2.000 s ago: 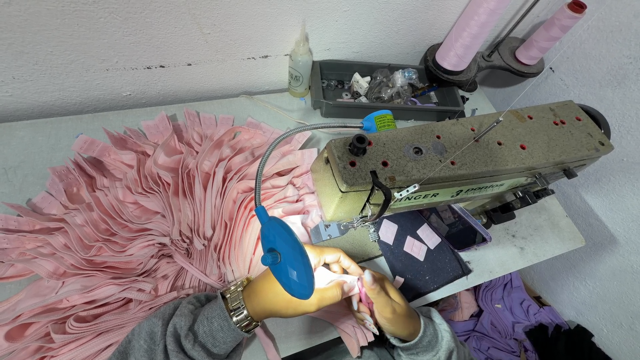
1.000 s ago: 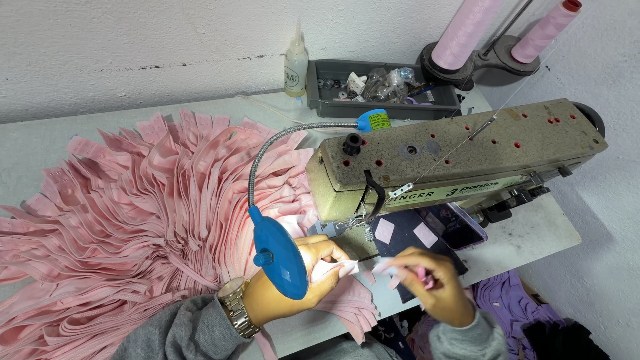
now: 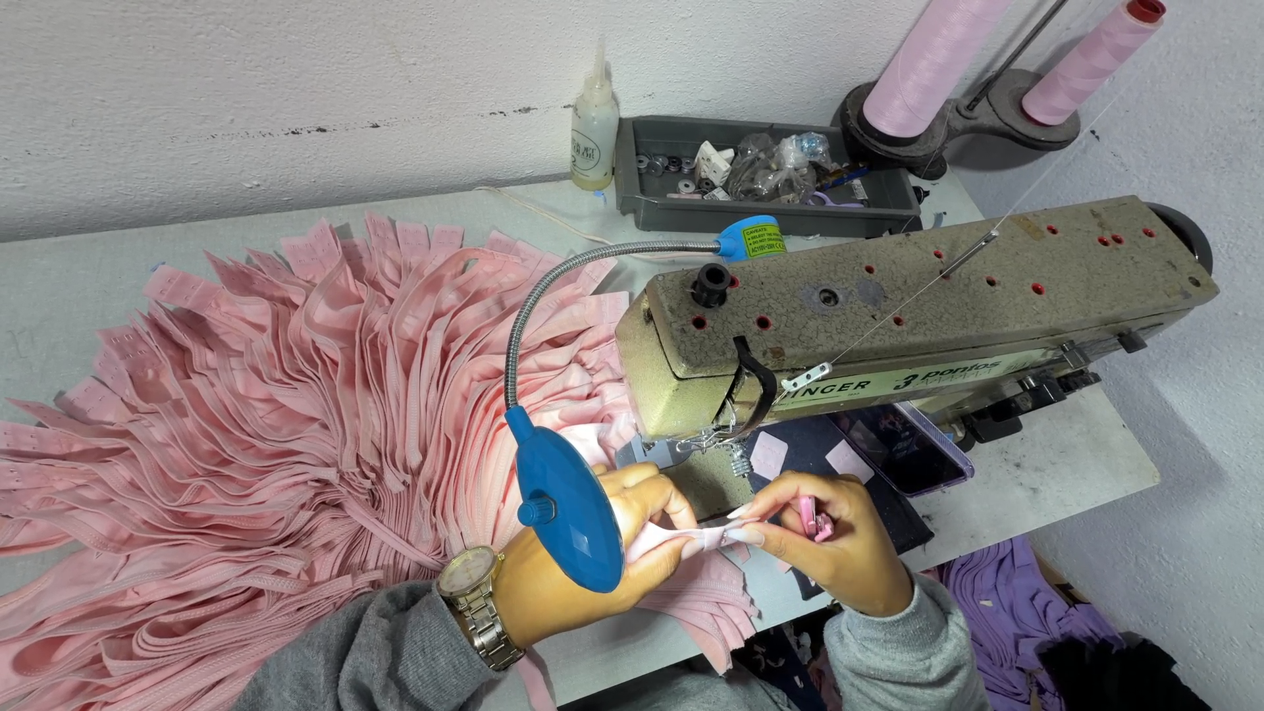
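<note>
My left hand [image 3: 602,543], partly hidden by the blue lamp head [image 3: 570,504], grips a pale pink fabric strip [image 3: 657,538] below the needle end of the Singer sewing machine [image 3: 918,296]. At the strip's right end, my right hand [image 3: 839,543] pinches it between thumb and forefinger. A small pink tool [image 3: 815,518], its kind unclear, is tucked in the curled fingers of that same hand. Many pink fabric strips [image 3: 326,395] lie fanned out in a large heap to the left. Small pink fabric squares [image 3: 768,455] rest on a dark cloth [image 3: 805,439] beside the machine.
A grey tray [image 3: 770,217] holds bobbins and plastic bags at the back, next to a clear bottle [image 3: 593,128]. Pink thread cones [image 3: 933,69] stand at back right. A phone [image 3: 908,449] lies under the machine arm's front side. Purple fabric [image 3: 1027,612] is below the table's right edge.
My right hand has come back left to the strip; one second ago it was apart from my left hand. My left hand keeps hold of the pale pink fabric.
</note>
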